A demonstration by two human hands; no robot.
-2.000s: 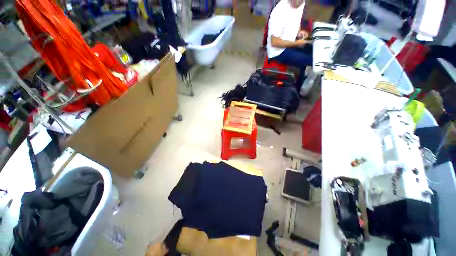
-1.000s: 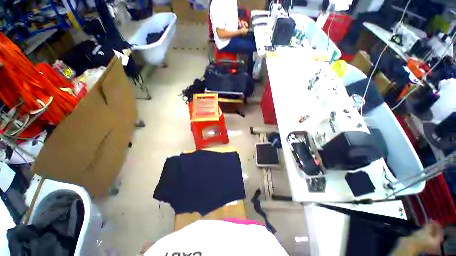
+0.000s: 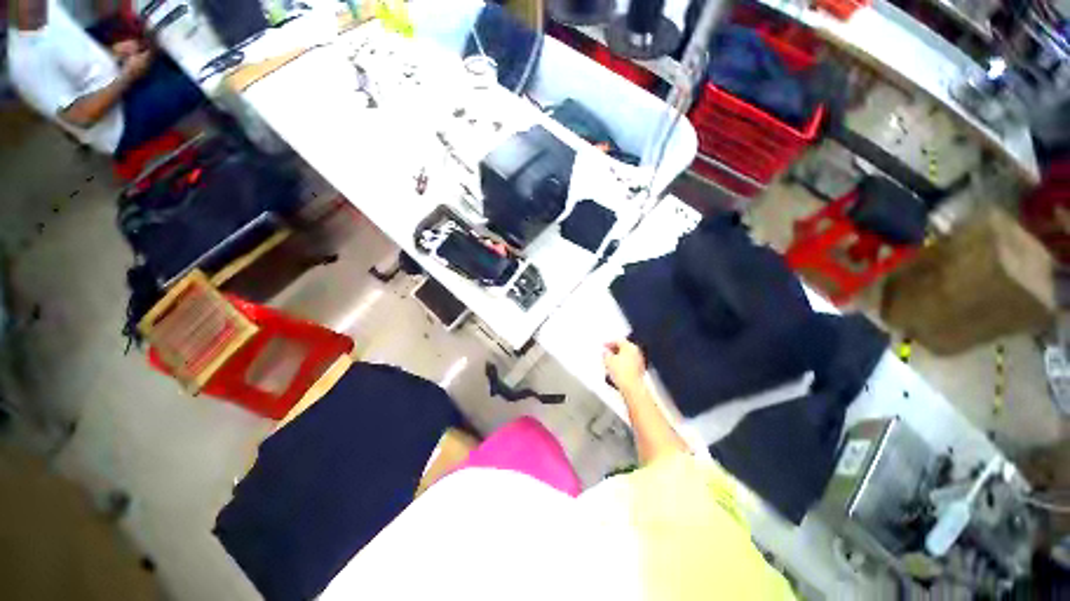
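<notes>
My right hand (image 3: 625, 362) is small and blurred, with the fingers curled, at the near edge of a white side table (image 3: 581, 352), left of a dark cloth pile (image 3: 716, 329). I cannot tell if it touches or holds anything. Another dark piece (image 3: 780, 452) lies nearer, with a pale strip between. My left hand is out of the picture. Navy-black cut panels (image 3: 346, 470) lie on the cardboard box (image 3: 446, 458) at lower left.
The long white sewing table (image 3: 340, 141) carries an accessory tray (image 3: 469, 252), a dark-ended machine (image 3: 528, 182) and a black flat piece (image 3: 588, 224). A red stool (image 3: 276, 364) stands left. A seated person (image 3: 70, 82) is upper left. A metal box (image 3: 880, 481) stands lower right.
The view has swung right, bringing the side table and its dark cloth in. My right hand, at the lower right edge before, now shows nearer the middle. The panels on the box look unmoved.
</notes>
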